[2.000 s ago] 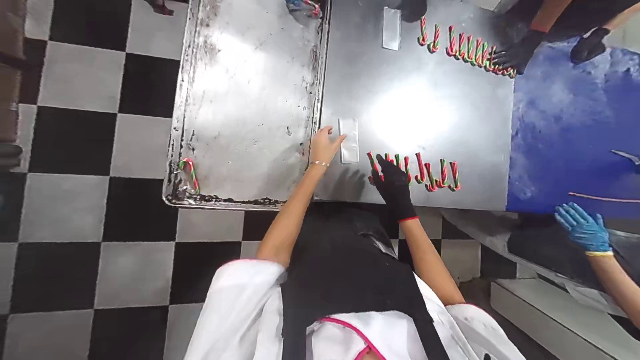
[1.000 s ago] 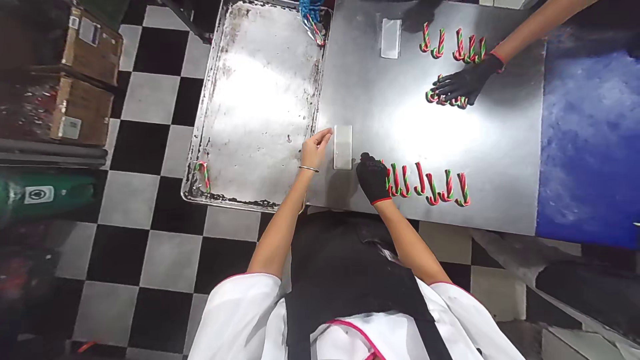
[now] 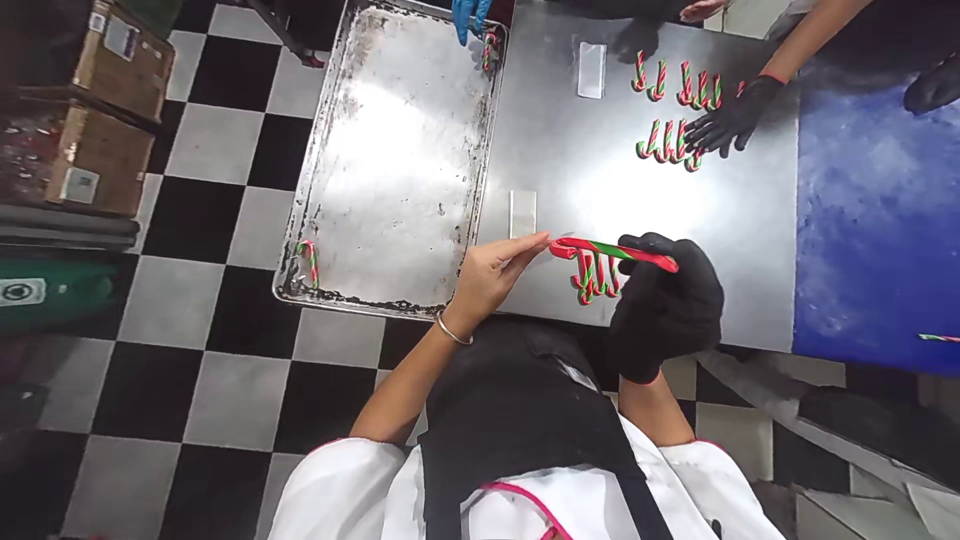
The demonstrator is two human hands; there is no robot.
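My right hand [image 3: 664,300], in a black glove, grips a red, green and white candy cane [image 3: 611,251] held sideways above the metal table. My bare left hand [image 3: 495,274], with a bracelet at the wrist, has thumb and forefinger pinched at the cane's hooked end, on what looks like a thin clear plastic wrapper [image 3: 564,235]; the film is faint. Just beyond those fingertips lies a small stack of clear wrappers [image 3: 523,213]. Several candy canes [image 3: 586,276] lie in a row below the held one, partly hidden by my right hand.
On my left is a worn metal tray [image 3: 390,306] with a candy cane [image 3: 311,264] near its corner and another [image 3: 488,52] by a blue-gloved hand [image 3: 470,16]. A co-worker's black-gloved hand [image 3: 735,120] touches more canes. A second wrapper stack [image 3: 592,70] lies farther off.
My right hand has lifted a candy cane from the near row and brought it to my left hand. A blue-gloved hand has come to the tray's far end.
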